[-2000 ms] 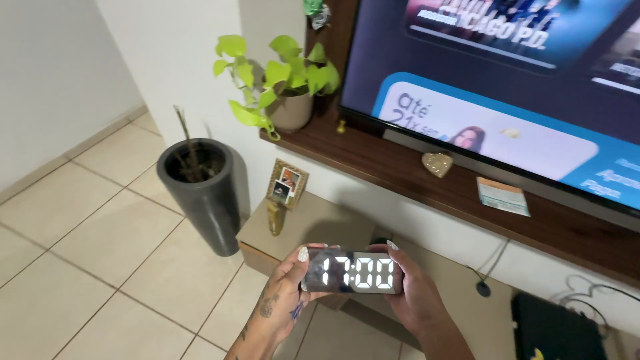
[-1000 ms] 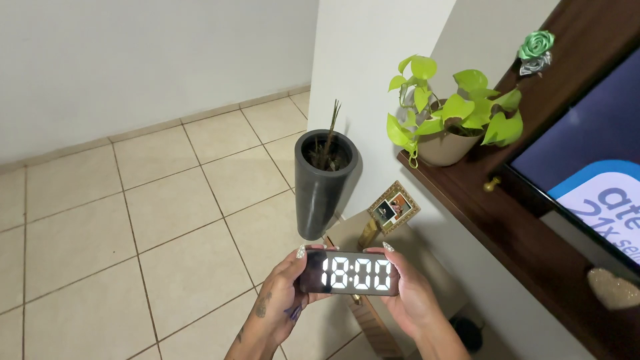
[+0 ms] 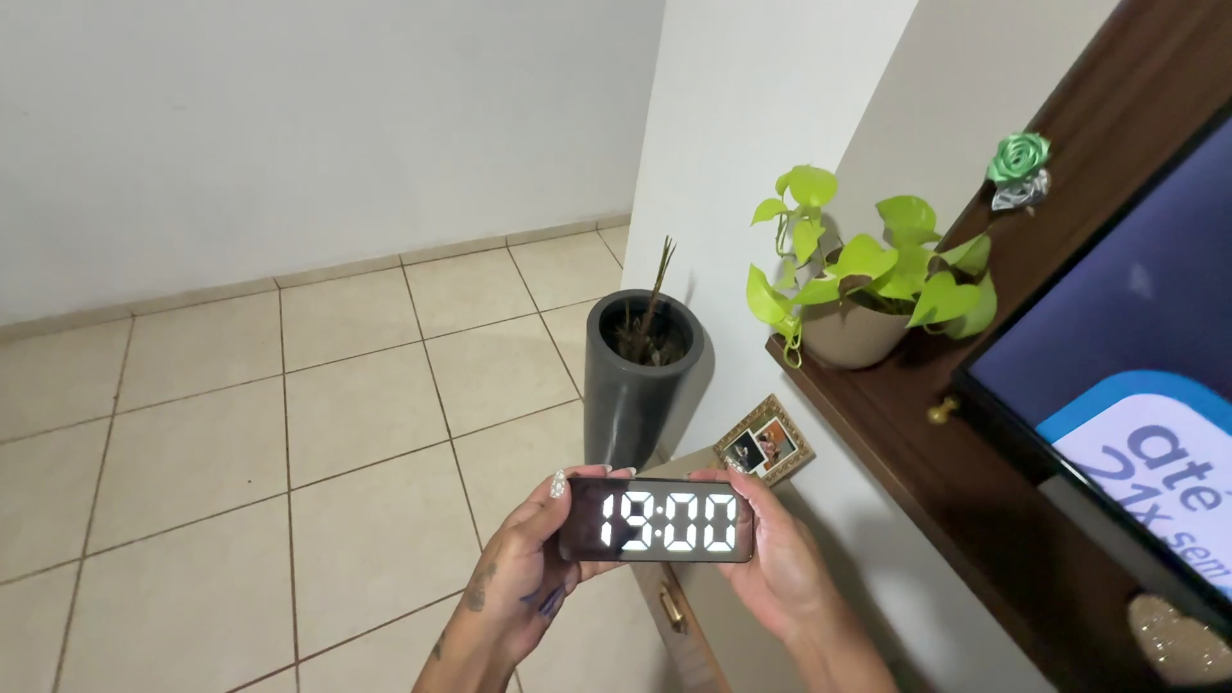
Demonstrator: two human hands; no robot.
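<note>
A black digital clock [image 3: 657,521] with a glossy front and lit white digits is held level at the lower middle of the head view; its display reads 19:00. My left hand [image 3: 525,558] grips its left end, thumb at the front edge and fingers behind it. Around the right end is my right hand [image 3: 775,553], the thumb near the top corner. The fingers behind the clock are mostly hidden. Just beyond the right hand stands a small ornate photo frame [image 3: 799,460] on a low cabinet [image 3: 751,616].
A tall dark planter [image 3: 626,414] stands on the tiled floor by the wall corner. On the brown wooden shelf [image 3: 924,491] at right are a potted leafy plant [image 3: 857,332], a television [image 3: 1136,318] and a glittery heart ornament [image 3: 1179,640]. A green fabric rose [image 3: 1018,159] is above.
The clock's digits have gone from 17:00 to 18:00 to 19:00. Both hands have kept hold of it. The view has swung left, toward the floor and planter.
</note>
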